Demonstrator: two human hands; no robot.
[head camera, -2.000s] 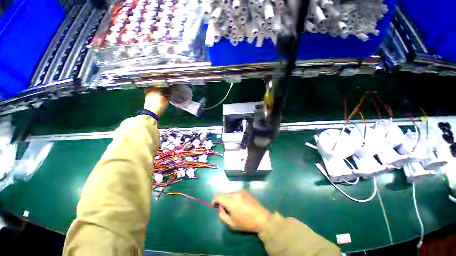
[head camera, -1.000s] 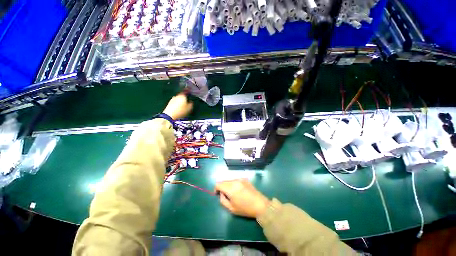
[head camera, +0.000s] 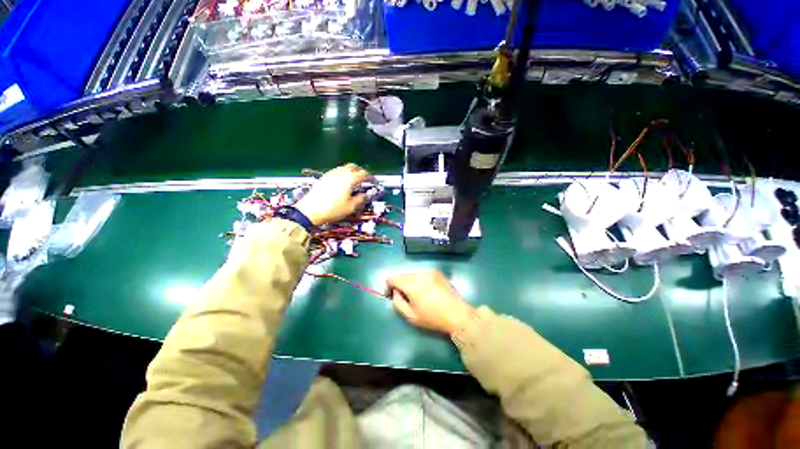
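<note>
My left hand (head camera: 335, 195) is over the right part of the pile of wired components (head camera: 344, 238), fingers bent at a small whitish piece; a firm hold cannot be told. My right hand (head camera: 425, 300) is low over the green bench, fingertips closed on the end of a thin red lead wire (head camera: 349, 281) that runs left towards the pile. The electric screwdriver (head camera: 482, 162), a thick black cylinder, hangs in front of the grey screw feeder (head camera: 427, 238) and hides part of it.
Several white housings (head camera: 596, 210) with wires up and cords trailing stand at the right. Another white housing (head camera: 383, 114) lies behind the pile. Clear bags (head camera: 83, 224) lie far left. A blue bin (head camera: 526, 31) sits above.
My left hand has moved from near the housing at the back down onto the pile. My right hand still holds the wire. The screwdriver has swung left, and the view has tilted lower.
</note>
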